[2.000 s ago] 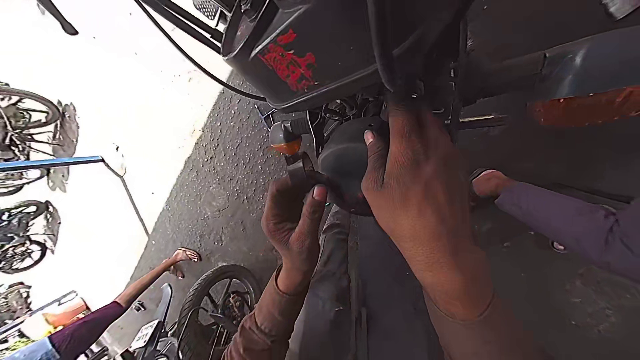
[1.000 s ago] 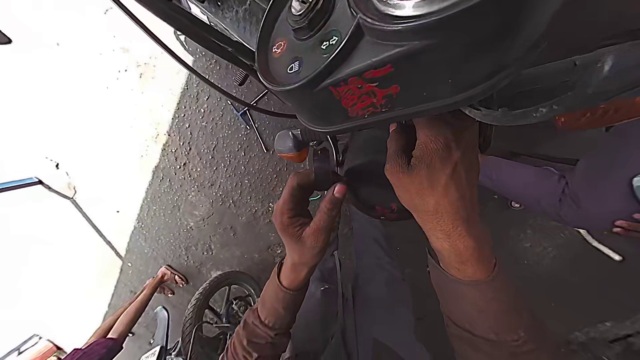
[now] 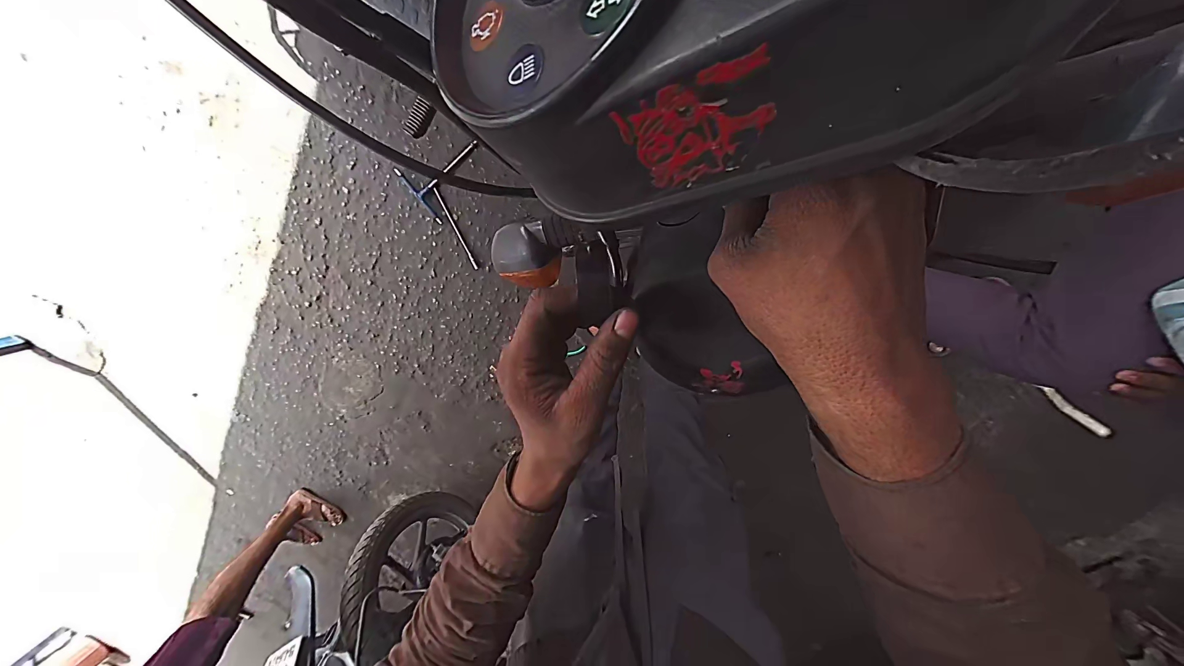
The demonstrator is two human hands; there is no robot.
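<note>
A motorcycle's black headlight fairing (image 3: 832, 102) with red markings fills the top, its instrument cluster (image 3: 532, 55) at its upper left. Under its lower edge sits a rounded black housing (image 3: 703, 319) with a small red mark. My left hand (image 3: 569, 370) has thumb and fingers around a dark bracket-like part (image 3: 597, 282) at the housing's left side, just below an orange and grey turn signal (image 3: 527, 254). My right hand (image 3: 832, 305) is against the housing's right side, its fingertips hidden beneath the fairing; what they grip cannot be seen.
A black cable (image 3: 361, 153) arcs across the upper left. A T-handle wrench (image 3: 439, 194) appears beyond it, over the asphalt. Another motorcycle's wheel (image 3: 407, 546) and a person's bare leg (image 3: 250, 560) are at lower left. A person in purple clothing (image 3: 1036, 305) is close at right.
The view has shifted, bringing the fairing and cluster larger into frame. My right hand's fingers have gone further under the fairing's edge. My left hand stays beside the turn signal.
</note>
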